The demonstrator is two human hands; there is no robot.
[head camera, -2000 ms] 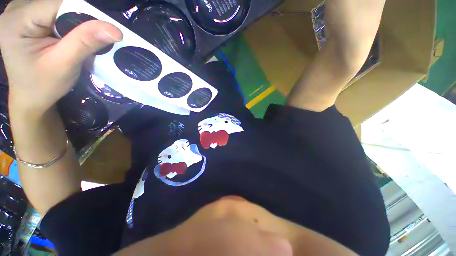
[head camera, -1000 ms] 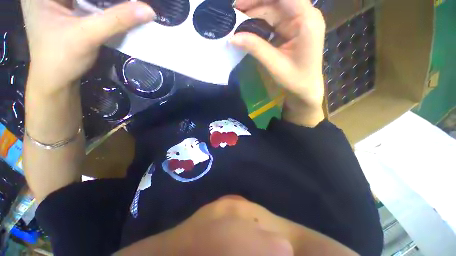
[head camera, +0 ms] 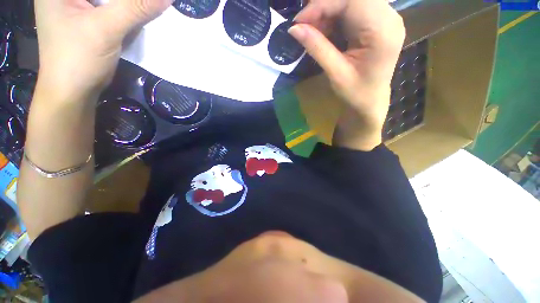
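Observation:
My left hand, partly cut off by the top edge, holds a white label sheet by its left part. Round black labels with fine white print lie in a row on the sheet; one large label is near the middle. My right hand pinches the rim of the end label between thumb and finger at the sheet's right end. That label still lies against the sheet. Below the sheet, glossy black lids sit in a black tray.
An open brown carton with a dark pocketed tray in it stands at the right, on a green floor with yellow lines. White paper lies at the lower right. A colourful printed cover shows at the left edge.
My right hand has come in from the carton side to the sheet's right end and now grips the end label's rim. My left hand has moved right with the sheet.

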